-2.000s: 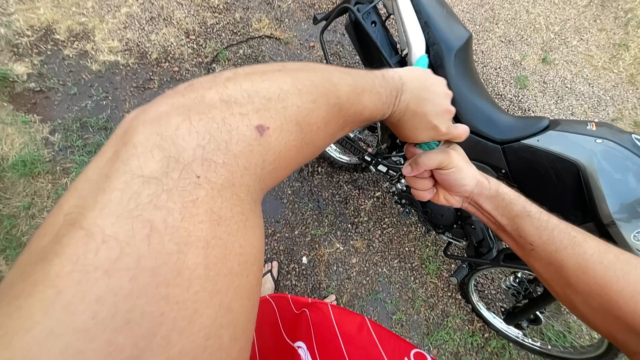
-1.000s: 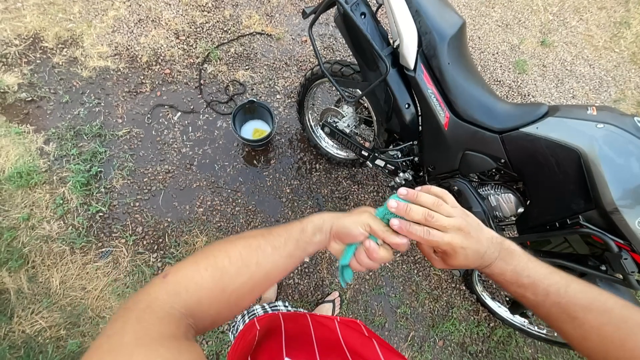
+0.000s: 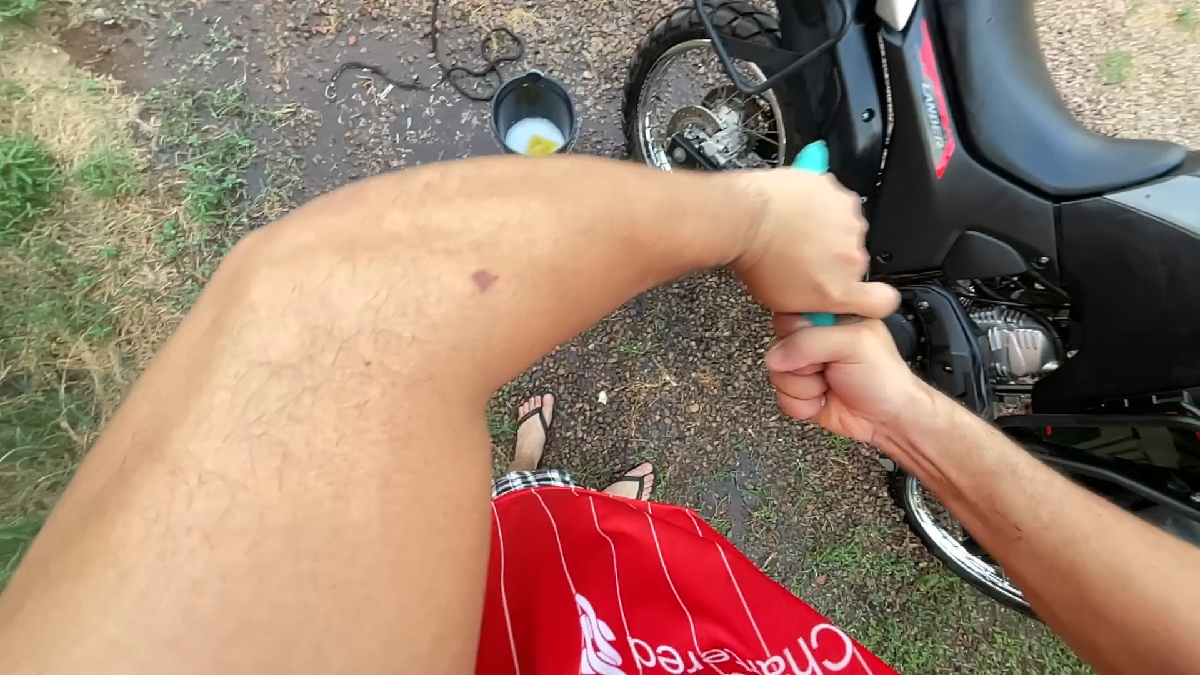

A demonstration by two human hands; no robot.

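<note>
My left hand (image 3: 814, 242) is closed around a teal cloth (image 3: 812, 157), one end of which sticks out above the fist. Just below it, my right hand (image 3: 834, 370) grips the same cloth; a short piece shows between the two fists. Most of the cloth is hidden inside the fingers. Both hands are held in the air in front of a black motorcycle (image 3: 984, 234), the left forearm bent across the view.
A black bucket (image 3: 502, 103) with suds and a yellow sponge (image 3: 542, 144) stands on wet gravel near the rear wheel (image 3: 647, 103). A dark cord (image 3: 459, 75) lies behind it. My feet in flip-flops (image 3: 534, 427) are below, with grass at the left.
A second ago the cloth hung partly loose between the hands; now both fists are closed on it, the left above the right, and the left elbow has risen.
</note>
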